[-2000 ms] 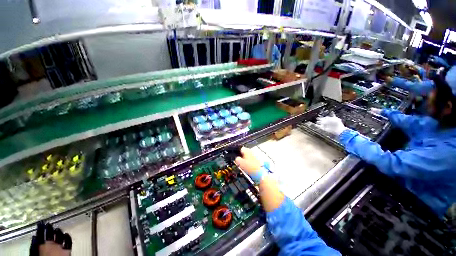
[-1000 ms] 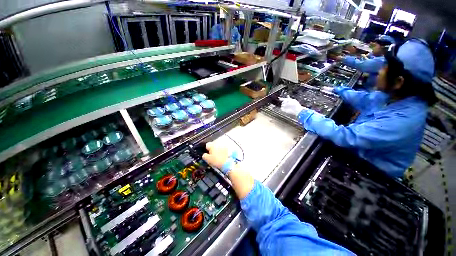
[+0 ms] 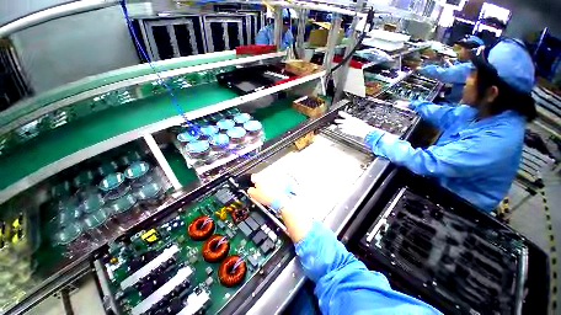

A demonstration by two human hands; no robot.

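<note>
A green power circuit board (image 3: 184,252) lies in a black board carrier (image 3: 281,229) at the lower left. It bears three orange-copper ring chokes (image 3: 215,248) in a column, long white-silver bars (image 3: 149,267), a yellow block (image 3: 149,235) and grey-black blocks (image 3: 258,229) along its right side. My right hand (image 3: 267,192) is at the carrier's far right corner, its fingers curled over the edge; the black-tipped fingertips merge with the black frame. A pale blue band is on its wrist. My left hand is not in view.
Clear trays stand beyond the carrier: pale-blue-topped round parts (image 3: 219,136), teal-topped ones (image 3: 98,206), yellow-topped parts (image 3: 13,232). A blue cord hangs above. A coworker (image 3: 461,132) in blue works over another carrier (image 3: 384,118). A black slotted carrier (image 3: 452,246) lies low at right.
The view has swung right and my left hand has left it. My right hand stays at the carrier's corner. The coworker's gloved hand has shifted slightly left since the last frame.
</note>
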